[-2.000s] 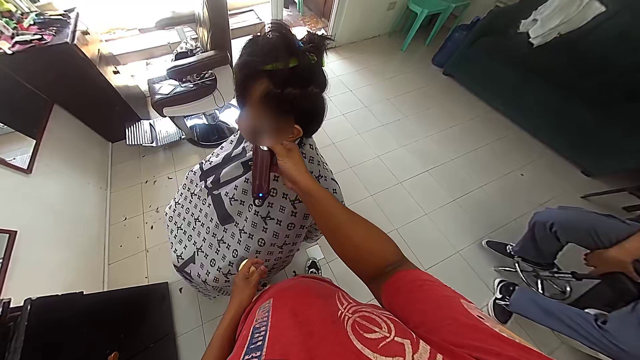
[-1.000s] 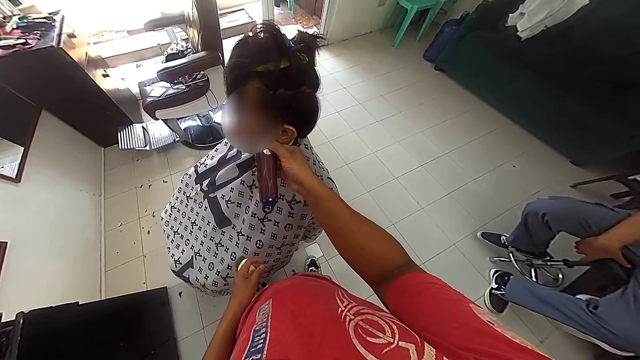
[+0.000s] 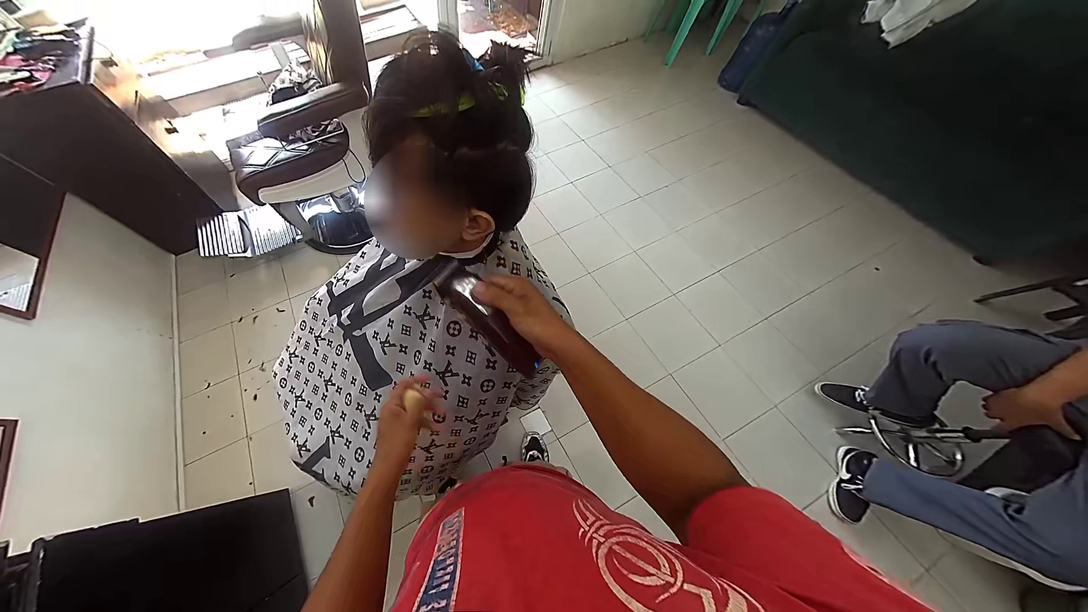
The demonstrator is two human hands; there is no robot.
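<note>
My right hand (image 3: 520, 308) grips a dark hair clipper (image 3: 489, 321), its metallic head pointing up and left, just below the neck of a seated person. My left hand (image 3: 408, 406) is closed around a small pale yellowish item (image 3: 414, 400), too small to identify, in front of the cape. A white barber cape (image 3: 340, 425) with a black pattern covers the person's body. A white strip (image 3: 470, 252) circles the neck. The dark hair (image 3: 497, 183) is gathered on top with a yellow-green band (image 3: 442, 108).
A barber chair (image 3: 293, 161) stands beyond the person, left of centre. Another seated person's legs (image 3: 977, 365) are at the right. A dark green sofa (image 3: 901, 144) lines the upper right. A black surface (image 3: 170, 552) sits at lower left. Hair clippings (image 3: 255, 319) lie on the tiles.
My right hand has brought the clipper down from beside the ear and jaw to over the cape, and the clipper has tilted. My left hand still holds the pale item.
</note>
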